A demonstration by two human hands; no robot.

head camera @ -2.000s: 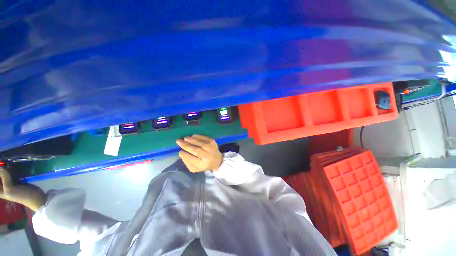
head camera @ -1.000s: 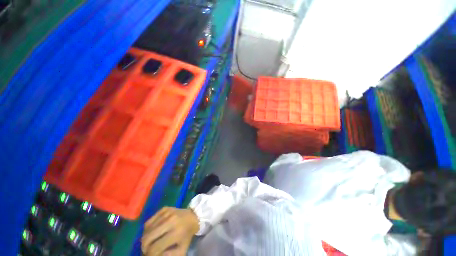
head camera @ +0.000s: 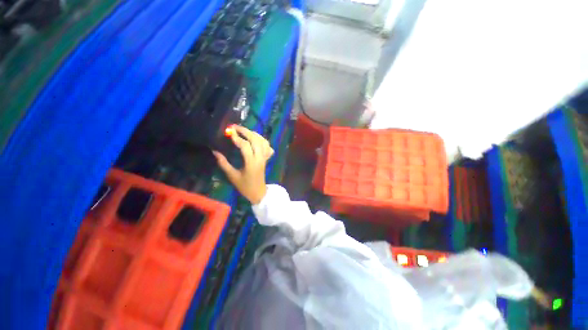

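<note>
My right hand (head camera: 248,161) is bare and reaches over the shelf, with thumb and fingers apart. Its fingertips are at a small glowing orange-red light on the end of a black box (head camera: 200,97); whether they touch it I cannot tell. No held thing shows in it. An orange-red compartment tray (head camera: 151,251) lies nearer on the shelf, cut off by the lower edge. It has dark watches (head camera: 187,223) in its end pockets, and other visible pockets look empty. My left hand is out of the picture.
A blue shelf beam (head camera: 97,97) crosses the left side. Orange trays (head camera: 387,169) are stacked beyond the shelf end. Another person's pale sleeve (head camera: 477,277) is at lower right, beside a tray with lit watches (head camera: 422,260). More blue racks stand at right.
My left hand has left the view. My right hand has moved from the shelf's front edge, past the tray, to the black box, and its fingers have spread. The view has turned towards the shelf end.
</note>
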